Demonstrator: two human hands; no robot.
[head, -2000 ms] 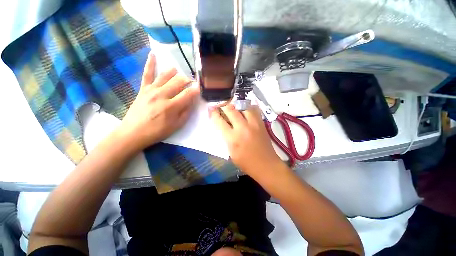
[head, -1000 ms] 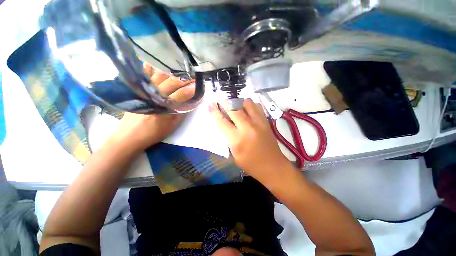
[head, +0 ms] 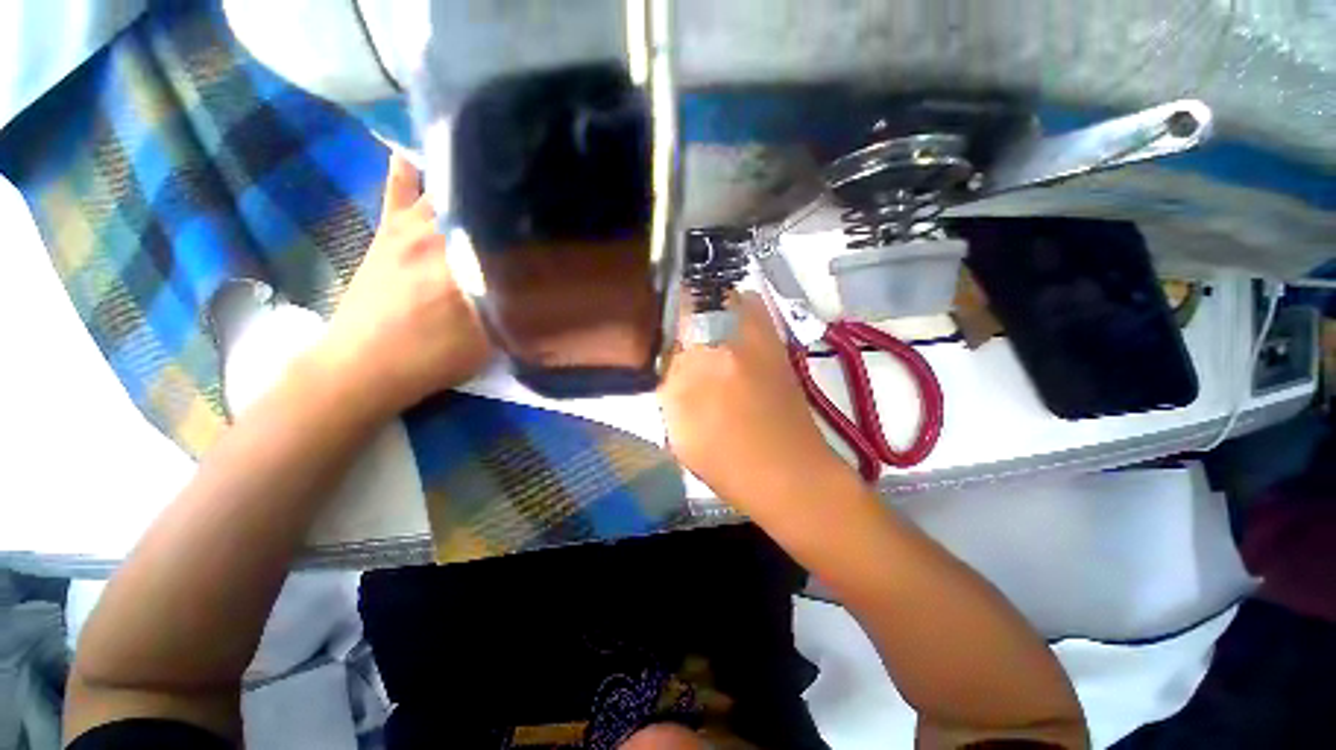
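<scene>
The sewing machine (head: pixel 967 88) fills the top, its shiny metal part hiding the needle area and some fingers. Plaid fabric (head: pixel 279 161) in blue, yellow and grey lies left of the needle. Another plaid part (head: pixel 542 469) shows below, by the table's front edge. A strip of white fabric (head: pixel 623 415) lies between the hands, above the lower plaid part. My left hand (head: pixel 410 315) rests flat on the fabric, fingertips partly hidden. My right hand (head: pixel 740 388) is close beside the presser area, fingers bent; what its fingertips touch is hidden.
Red-handled scissors (head: pixel 872 396) lie right of my right hand, blades towards the needle area. A black smartphone (head: pixel 1084 322) and a small brown block (head: pixel 973 315) lie farther right. White cut pieces (head: pixel 1040 550) are below the table at right. A person's dark sleeve is at the right edge.
The view shifted left, then back right, so the machine's shiny part covers a different area. My left hand shows slightly farther left and lower than two seconds ago. The scissors still lie beside my right hand.
</scene>
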